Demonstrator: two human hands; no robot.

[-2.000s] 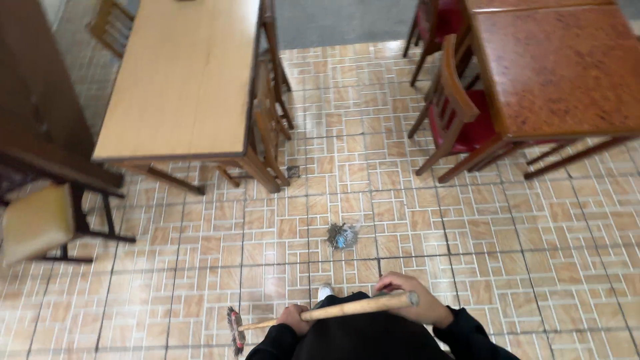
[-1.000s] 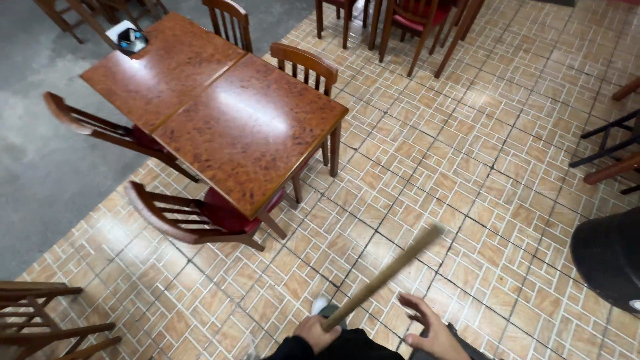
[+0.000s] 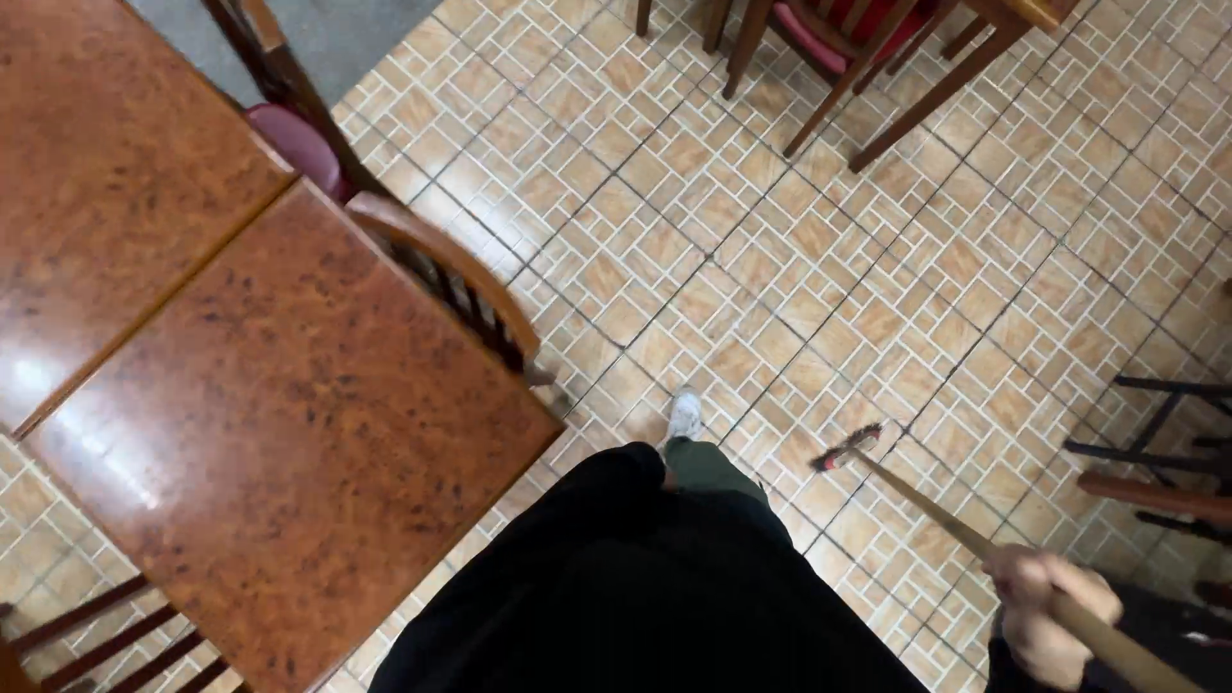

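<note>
A broom with a long wooden handle (image 3: 929,505) slants from the lower right corner to its dark-bristled head with red parts (image 3: 847,449), which is on the tiled floor. My right hand (image 3: 1049,611), slightly blurred, grips the handle at the lower right. Of my left hand (image 3: 671,478) only a small patch of skin shows at the end of a black sleeve, in front of my green trouser leg. Its fingers are hidden, so whether it holds anything cannot be told. A white shoe (image 3: 685,414) shows just ahead of my body.
A brown wooden table (image 3: 318,414) fills the left side, with a chair (image 3: 452,260) at its far edge and another chair (image 3: 115,635) at lower left. Ahead stand a red-seated chair (image 3: 837,34) and table legs (image 3: 938,96). Dark furniture legs (image 3: 1155,433) reach in at right.
The view has swung. The broom handle, in front of my body earlier, now lies off to the right with its head on the floor. My left hand, on the handle a second ago, is off it.
</note>
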